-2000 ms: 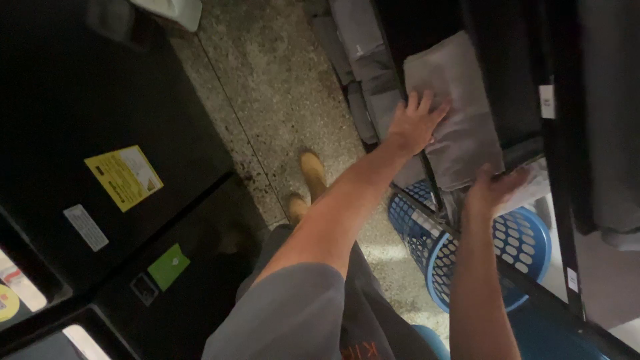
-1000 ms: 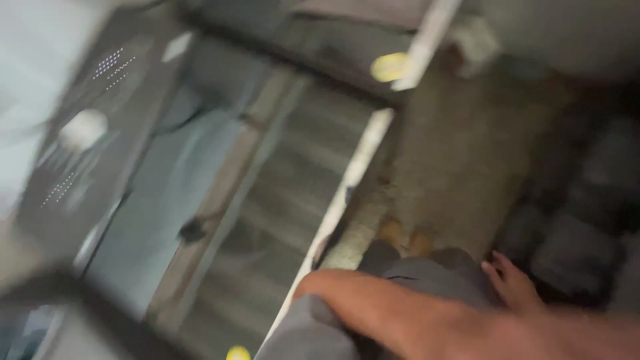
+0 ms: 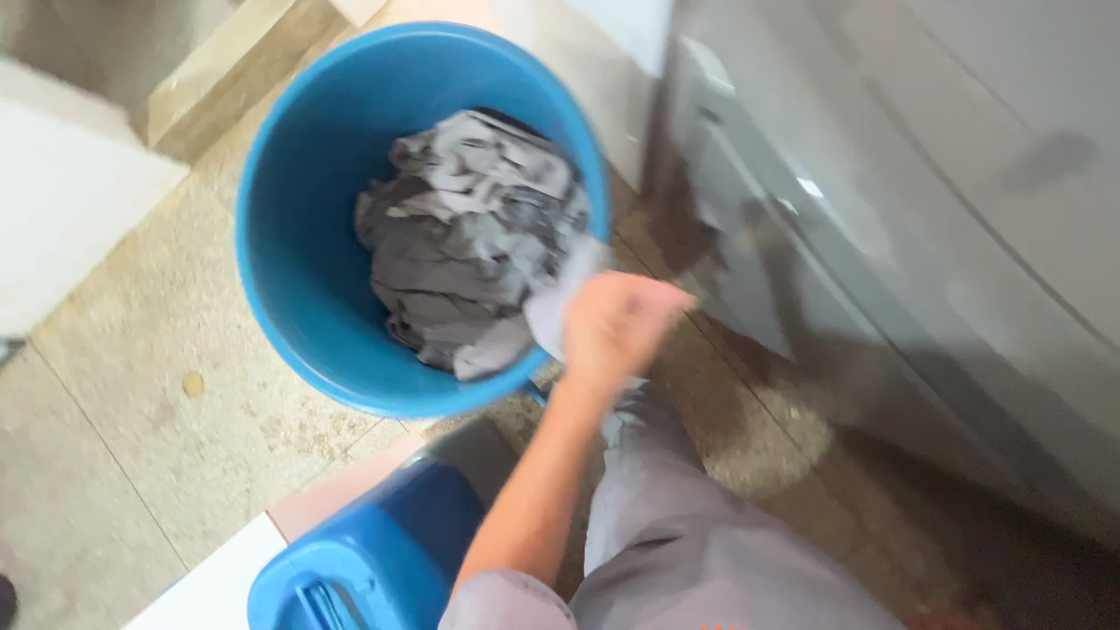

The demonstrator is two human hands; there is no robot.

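Observation:
My left hand [image 3: 621, 324] is at the near right rim of a large round blue plastic tub [image 3: 302, 359]. It is blurred, with its fingers closed on a pale grey cloth [image 3: 560, 302] that hangs over the rim. A heap of crumpled grey cloths [image 3: 437, 262] lies in the tub, some lighter and some darker. I cannot make out my right hand; the lower right is dark and blurred.
A blue plastic jerrycan [image 3: 350, 560] stands below the tub, beside a white surface [image 3: 210, 577]. Large grey metal panels [image 3: 919, 219] rise along the right. White panels [image 3: 79, 192] border the stone-tiled floor [image 3: 175, 376] at left.
The view has moved from dark shelving and a blue basket to this tub. My left hand, flat on a folded grey cloth two seconds ago, now grips a pale cloth.

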